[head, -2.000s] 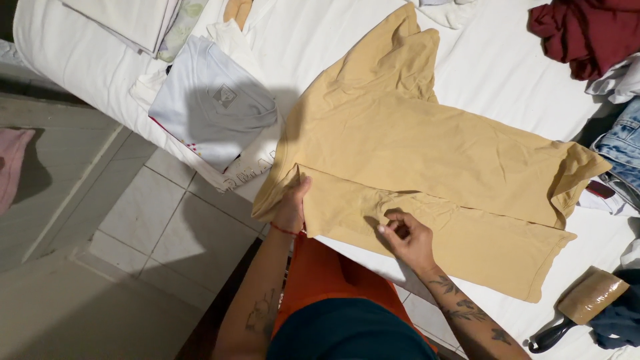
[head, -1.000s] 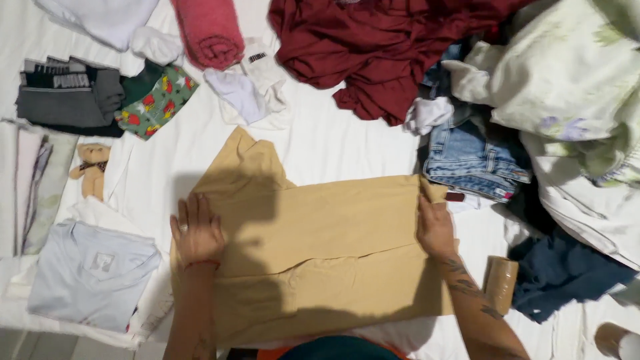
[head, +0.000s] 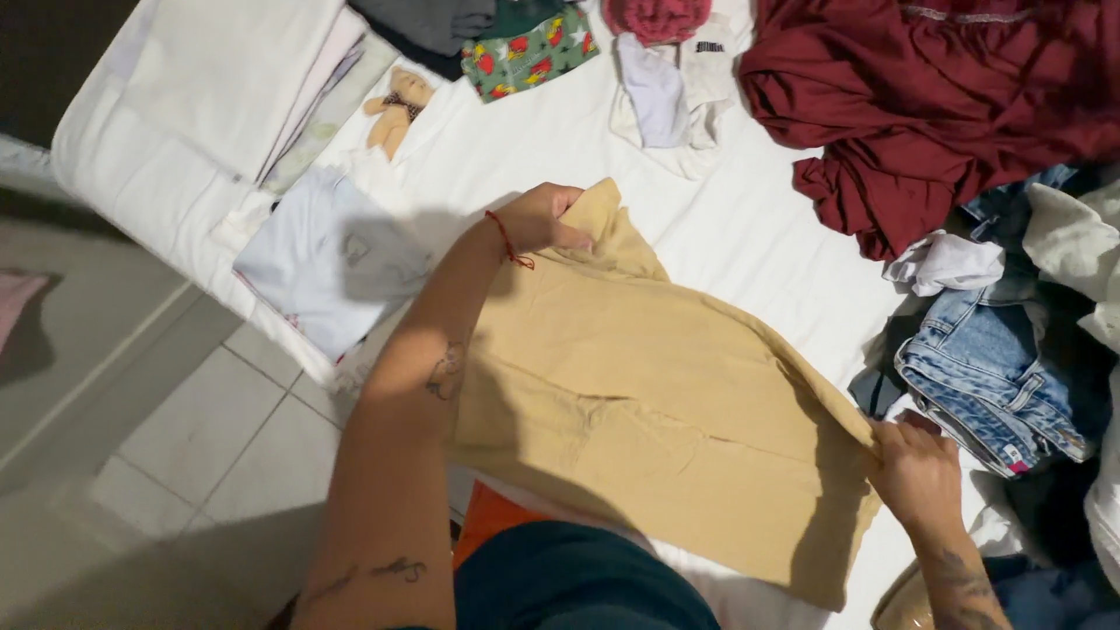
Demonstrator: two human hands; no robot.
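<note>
A tan cloth garment (head: 665, 385), partly folded with a lengthwise folded edge, lies over the white bed sheet in front of my body. My left hand (head: 547, 220), with a red string bracelet at the wrist, grips its upper left part, where a short flap of cloth sticks up between thumb and fingers. At the garment's right end, my right hand (head: 914, 464) holds the upper corner, its fingertips partly hidden. The top edge between the hands is slightly raised and curved. Left of my left forearm lies a folded light blue shirt (head: 324, 254).
Folded white linens (head: 236, 79), a small teddy bear (head: 399, 109), patterned green cloth (head: 529, 57) and white socks (head: 652, 92) lie beyond. Maroon cloth (head: 927, 105) and blue jeans (head: 989, 376) are heaped at right. Tiled floor (head: 227, 429) shows past the bed's edge.
My left hand, flat on the tan garment a second ago, now grips its upper left part. My right hand stays at the right end. The view has swung left.
</note>
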